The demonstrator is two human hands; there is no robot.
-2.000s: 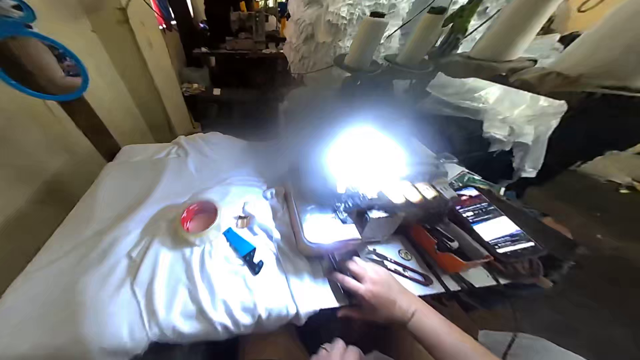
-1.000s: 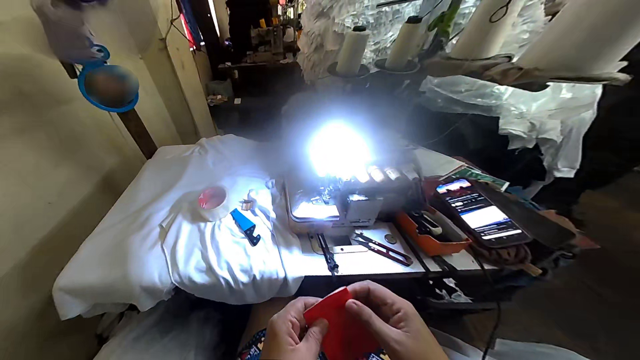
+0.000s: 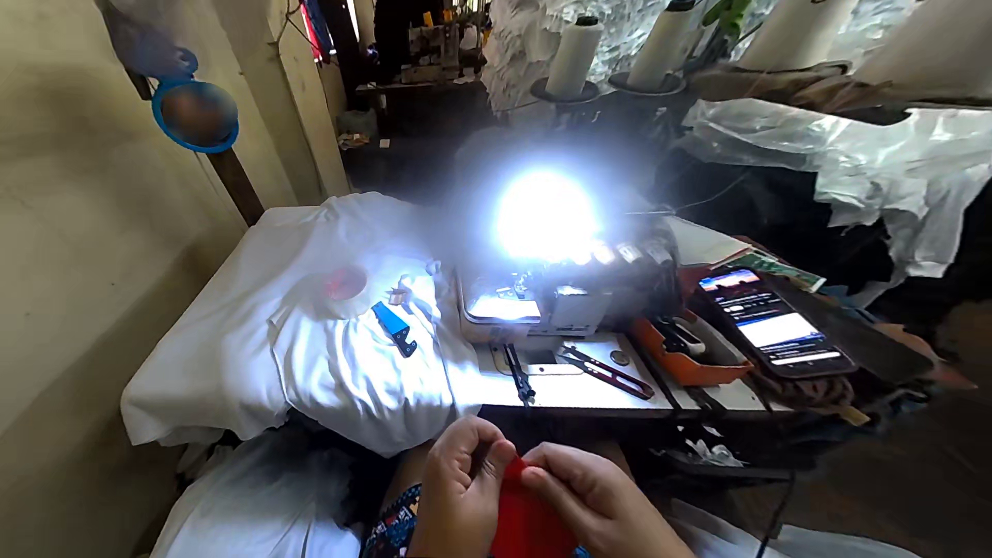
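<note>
A piece of red fabric [image 3: 527, 515] is pinched at its upper edge between both hands, low in the view over the lap. My left hand [image 3: 465, 484] grips it with thumb and forefinger, and my right hand [image 3: 589, 496] does the same close beside it. Beyond them stands a sewing machine [image 3: 496, 329], partly hidden by the glare of its bright lamp. In front of the machine lie thread snips [image 3: 608, 372] and a narrow black tool [image 3: 518, 373].
White cloth [image 3: 232, 333] drapes the table's left side, bearing a roll of tape [image 3: 345, 287] and a blue tool [image 3: 394, 327]. At right are an orange tray [image 3: 697, 372] and a lit phone [image 3: 775, 322]. Thread cones [image 3: 575, 62] stand behind.
Two seconds ago my right hand was at the table edge near the machine. Both hands have since come together over the lap with the red fabric, now held lower and gathered at its tip.
</note>
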